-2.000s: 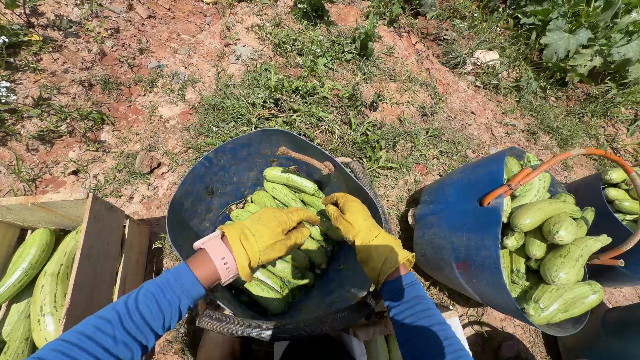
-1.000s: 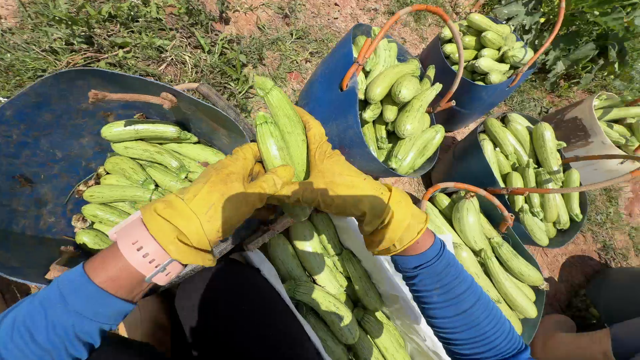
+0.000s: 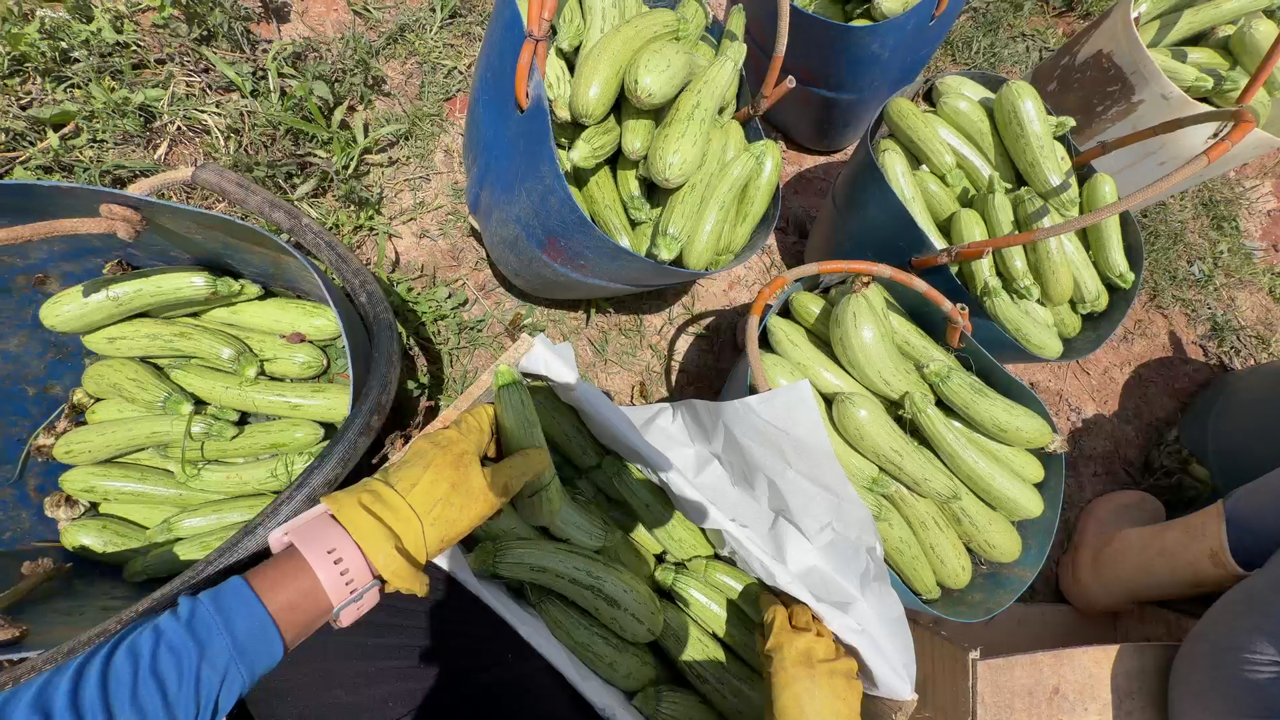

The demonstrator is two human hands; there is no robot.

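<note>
My left hand (image 3: 440, 490), in a yellow rubber glove, grips a pale green striped zucchini (image 3: 520, 440) at the upper left end of a wooden crate lined with white paper (image 3: 780, 490). Darker-looking zucchinis (image 3: 590, 585) fill the crate in my shade. My right hand (image 3: 808, 660), in a matching glove, rests at the crate's lower right end against the zucchinis; its fingertips are hidden, so its hold cannot be told. To the left, a wide blue tub (image 3: 270, 240) with a thick black rim holds many zucchinis (image 3: 180, 410).
Blue buckets (image 3: 520, 210) with orange-and-rope handles, full of zucchinis, stand ahead and to the right, beside a whitish bucket (image 3: 1090, 90). A wooden crate (image 3: 1070, 680) is at the lower right, near another person's bare leg (image 3: 1150, 555). Grass and reddish soil lie between them.
The view has swung right from the blue tub to the paper-lined crate. My hands held zucchinis together above the crate a second ago; now they are apart, low at its two ends.
</note>
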